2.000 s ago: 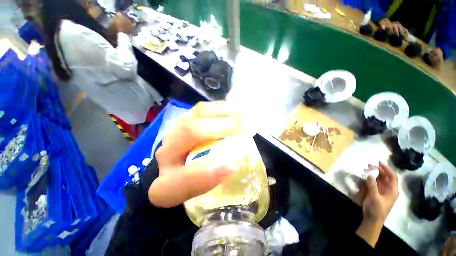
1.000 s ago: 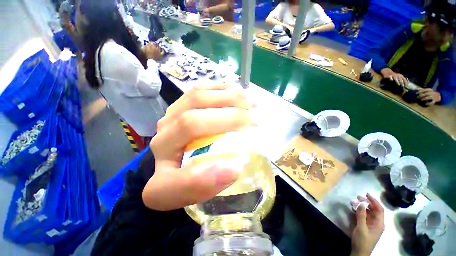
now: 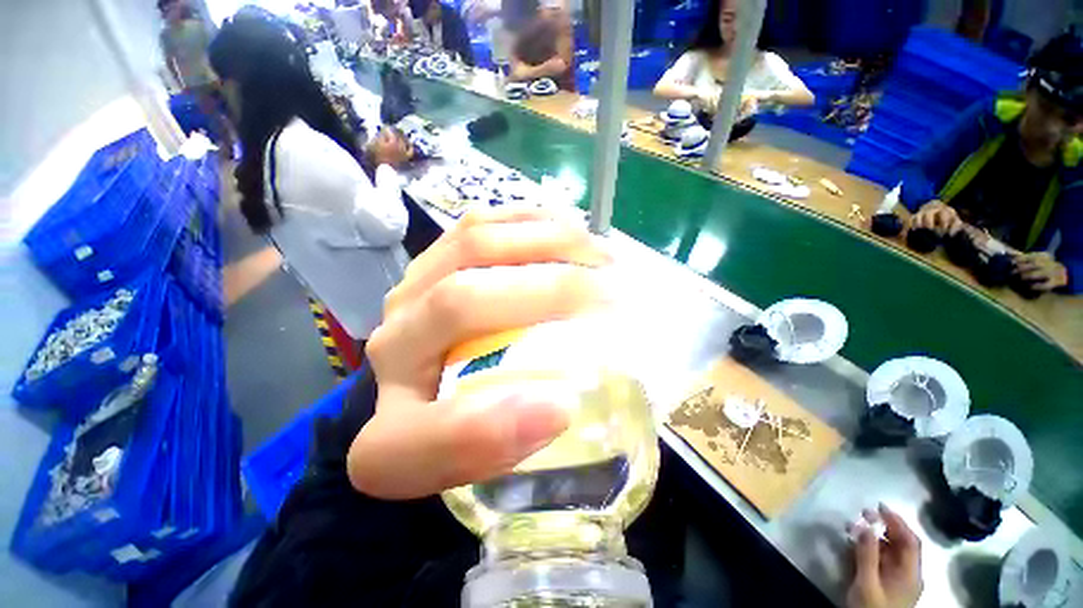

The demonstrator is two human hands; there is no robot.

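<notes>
My left hand (image 3: 475,356) holds a clear bottle of yellowish liquid (image 3: 618,475) close to the camera, its transparent neck pointing down toward me. My right hand (image 3: 886,563) is small at the lower right, over the bench, with a small white part (image 3: 876,525) at its fingertips. On the bench lie round white parts (image 3: 917,397), each beside a black crinkled part (image 3: 888,425). A brown-stained cardboard mat (image 3: 819,466) holds a small white dish (image 3: 742,411) and several white swabs.
The metal bench (image 3: 665,279) runs beside a green conveyor (image 3: 665,196). Stacked blue crates (image 3: 178,475) stand at the left. A person in white (image 3: 339,190) sits ahead; a person in a blue jacket (image 3: 1009,166) works across the belt. A blue crate (image 3: 285,445) is by my lap.
The camera view has tilted up, showing more of the line. The bottle stays in my left hand near the camera. My right hand appears lower in the picture, still with the white part.
</notes>
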